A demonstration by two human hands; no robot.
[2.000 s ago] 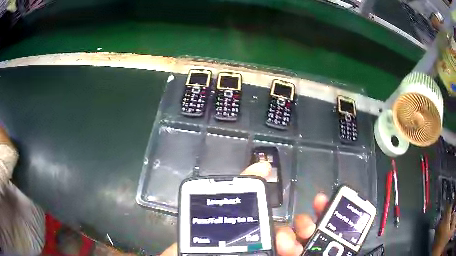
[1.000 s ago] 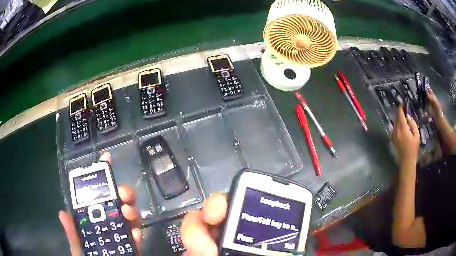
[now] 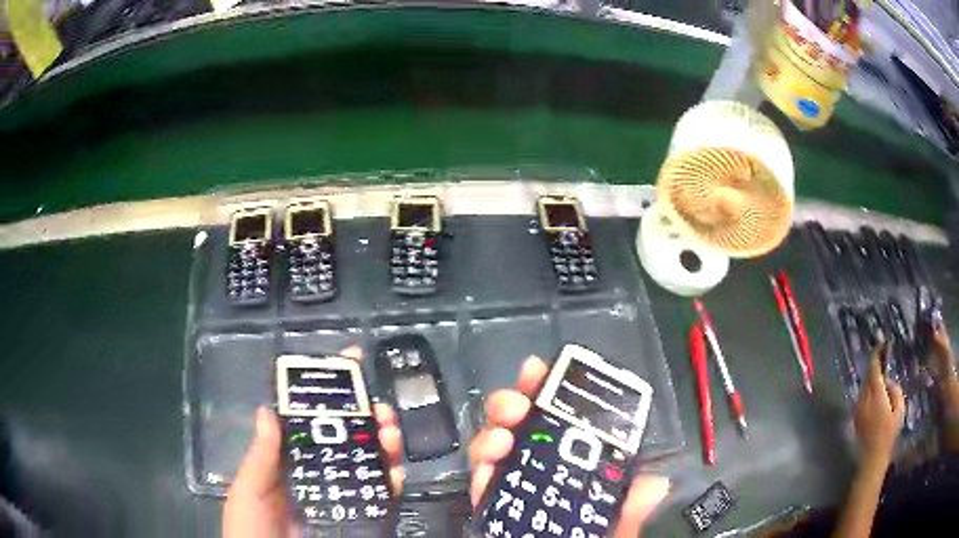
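My left hand (image 3: 252, 478) holds an upright lit phone (image 3: 331, 447), its screen showing white text on dark. My right hand (image 3: 503, 420) holds a second lit phone (image 3: 568, 452), tilted, its top leaning right, with white lines on a dark screen. Both are held over the near edge of the clear blister tray (image 3: 237, 368). A phone lying face down (image 3: 419, 394) is in a front pocket between my hands. Several dark-screened phones lie face up in the back row, one of them at the right (image 3: 568, 242).
A small desk fan (image 3: 726, 200) stands right of the tray, with red pens (image 3: 702, 394) in front of it. A small black piece (image 3: 708, 507) lies near the front edge. At the far right another person's hands (image 3: 878, 405) are at a phone tray. A green belt (image 3: 347, 116) runs behind.
The view has shifted, so the tray now sits lower and further right. Both lit phones now show their keypads, and the right-hand phone, earlier mostly cut off, shows more of its body.
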